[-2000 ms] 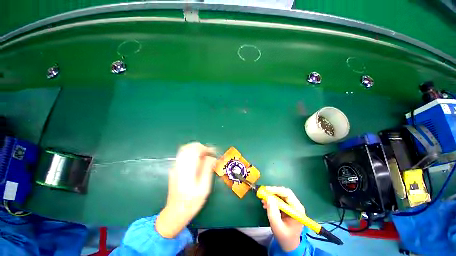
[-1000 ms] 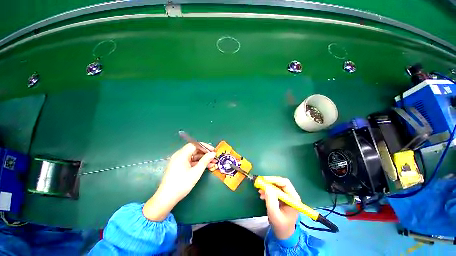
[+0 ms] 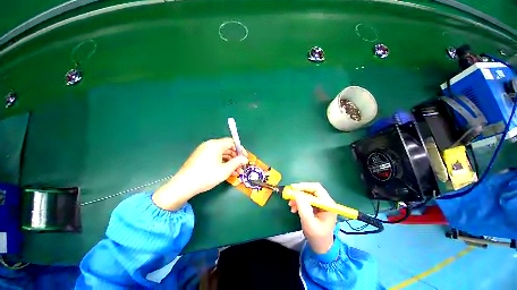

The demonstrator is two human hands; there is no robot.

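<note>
A round motor part (image 3: 253, 176) with a toothed rim sits in the orange fixture (image 3: 262, 196) on the green mat. My right hand (image 3: 315, 212) holds the yellow soldering iron (image 3: 329, 206), its metal tip on the part. My left hand (image 3: 205, 169) holds the tweezers (image 3: 234, 133) upright at the fixture's left side; their lower end is hidden by the fingers. The thin solder wire (image 3: 127, 190) runs from the solder spool (image 3: 52, 209) to under my left hand; whether the fingers grip it is hidden.
A white cup (image 3: 352, 109) with small dark contents stands right of centre. At right are the black fan (image 3: 391, 164), a yellow block (image 3: 459, 167) and a blue box (image 3: 482, 93). Several round parts lie along the green belt (image 3: 272, 34), one near its middle (image 3: 316, 54).
The camera view has shifted, moving the bench items in the picture. The tweezers in my left hand have turned from slanted to nearly upright. The iron tip remains at the part.
</note>
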